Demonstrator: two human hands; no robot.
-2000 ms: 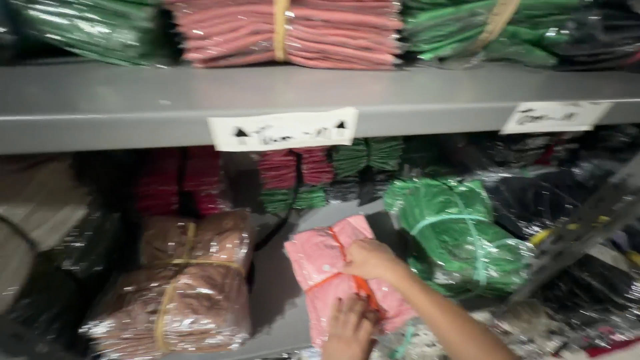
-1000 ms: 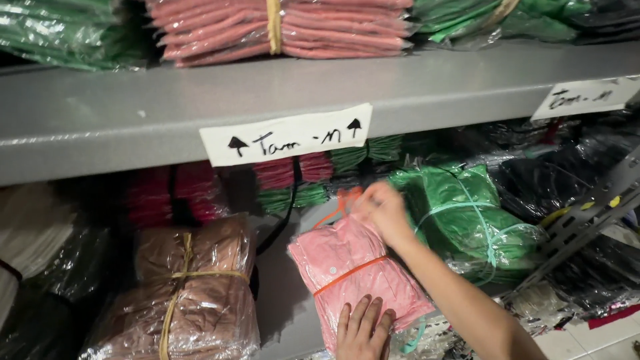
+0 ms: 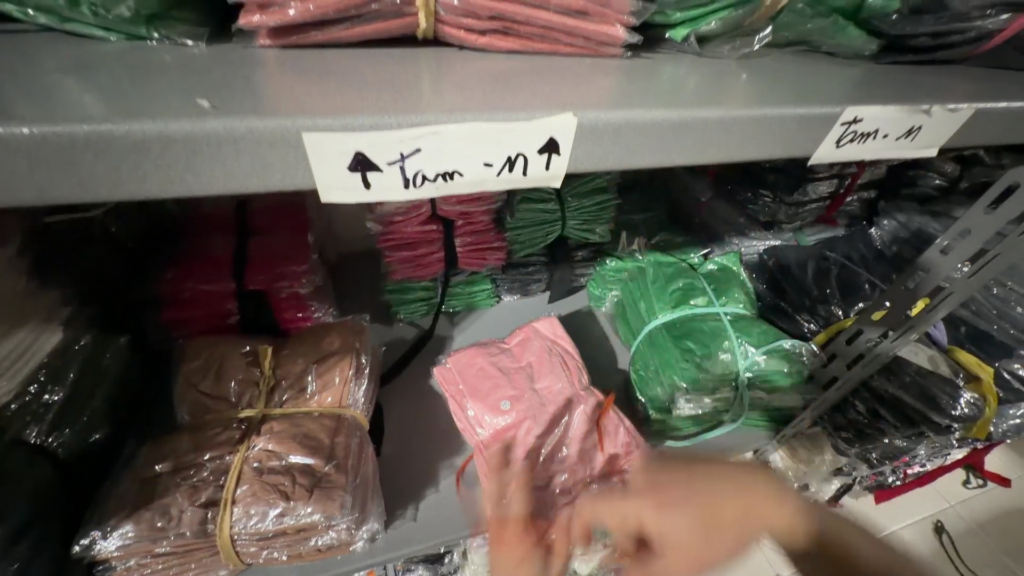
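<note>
A bundle of pink garments in clear plastic lies on the lower shelf. Orange-red strips of tie show at its right and lower left sides. Both my hands are blurred at its near end. My left hand is over the lower left part of the bundle, fingers pointing up. My right hand reaches in from the lower right, its fingers curled close to the left one. Whether either hand grips the tie or the plastic is not clear.
A brown bagged bundle sits to the left, a green bundle with pale cord to the right. A perforated metal upright stands at the right. Above runs the upper shelf's edge with handwritten labels.
My right hand has come down from the bundle's far end to its near end. The orange-red band that crossed the middle of the bundle no longer shows there.
</note>
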